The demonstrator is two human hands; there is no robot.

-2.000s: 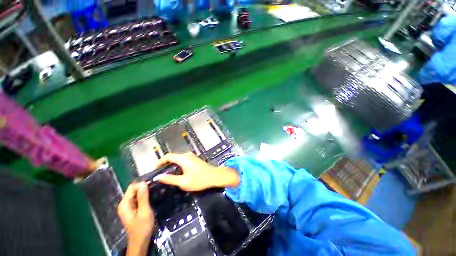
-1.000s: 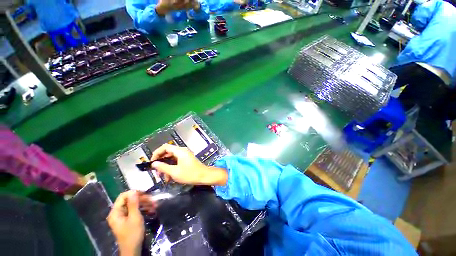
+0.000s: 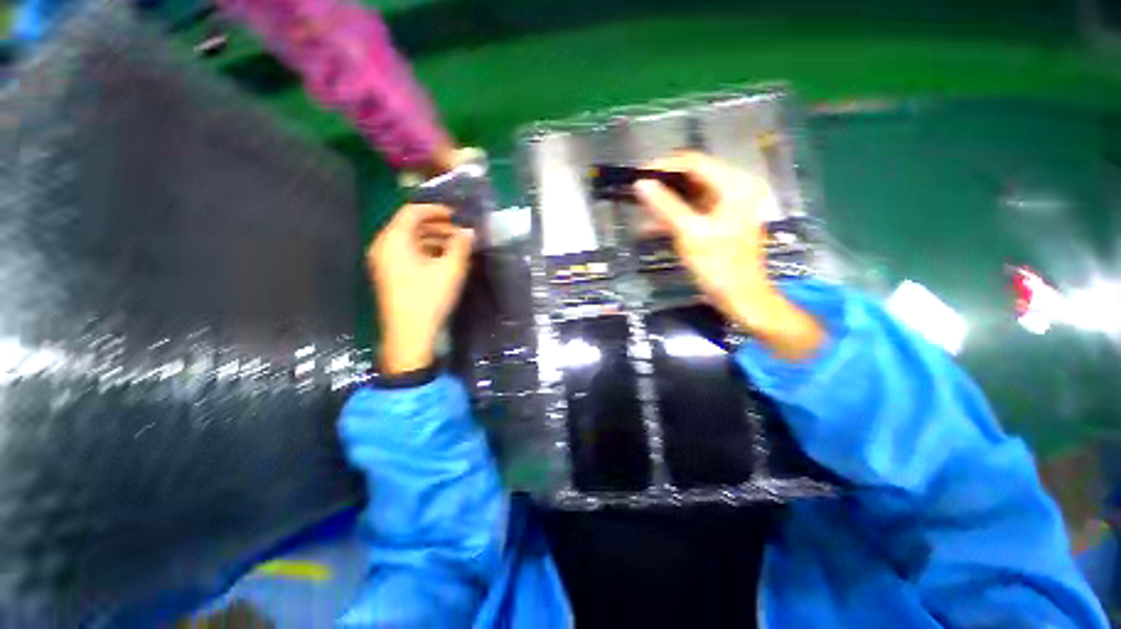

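Observation:
The clear blister tray (image 3: 652,495) lies in front of me, blurred. Its far row holds silver-backed screens, such as the left one (image 3: 567,203); its near row holds glossy black screens (image 3: 707,412). My right hand (image 3: 719,234) is over the far row and pinches a small thin black piece (image 3: 627,178) between its fingertips. My left hand (image 3: 418,277) is left of the tray at the top of the dark sticker sheet (image 3: 492,313), fingers curled; blur hides whether it grips the sheet.
Stacked blister trays (image 3: 184,270) fill the left side. A pink-wrapped post (image 3: 357,80) stands beyond my left hand. Right of the tray are a white slip (image 3: 928,316) and red tabs (image 3: 1030,295) on the green mat. The raised green shelf (image 3: 922,55) runs across the back.
The view has swung left and down. My left hand has moved from the tray's near left side to the sticker sheet. My right hand still holds the black piece over the far row.

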